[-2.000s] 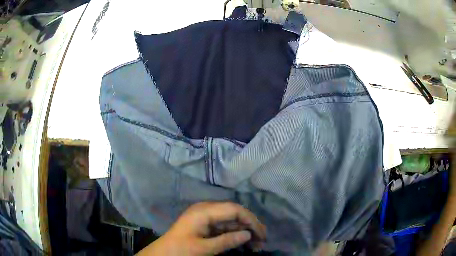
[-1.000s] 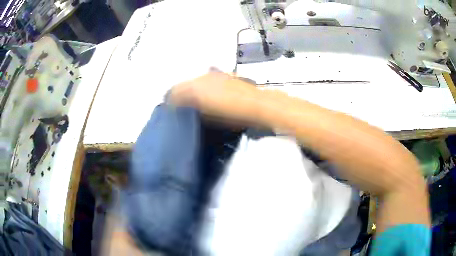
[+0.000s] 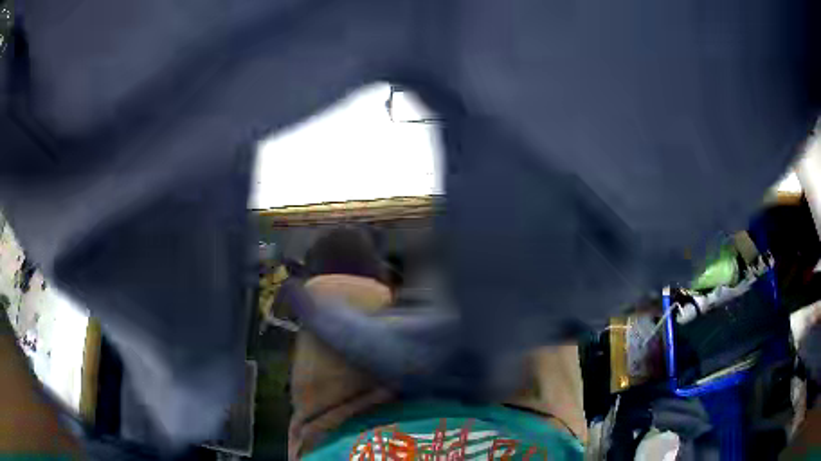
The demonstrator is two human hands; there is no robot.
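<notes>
Blue-grey cloth, by its look the trouser panels [image 3: 576, 108], hangs very close to the camera and fills the upper part of the view. It is blurred, with darker bands across it. Two broad parts of it hang down left and right, with a gap between them. Neither of my hands shows. Only blurred parts of my forearms are at the lower left and lower right edges. How the cloth is held cannot be seen.
The white table [image 3: 351, 171] with its wood edge shows through the gap. A blue crate [image 3: 671, 351] and a green item [image 3: 720, 270] are at the right. My teal shirt [image 3: 441, 432] and lap are at the bottom.
The cloth has come up from the lap and table edge to right before the camera. The view has tilted further down. My hand and forearm over the table have left the picture's middle.
</notes>
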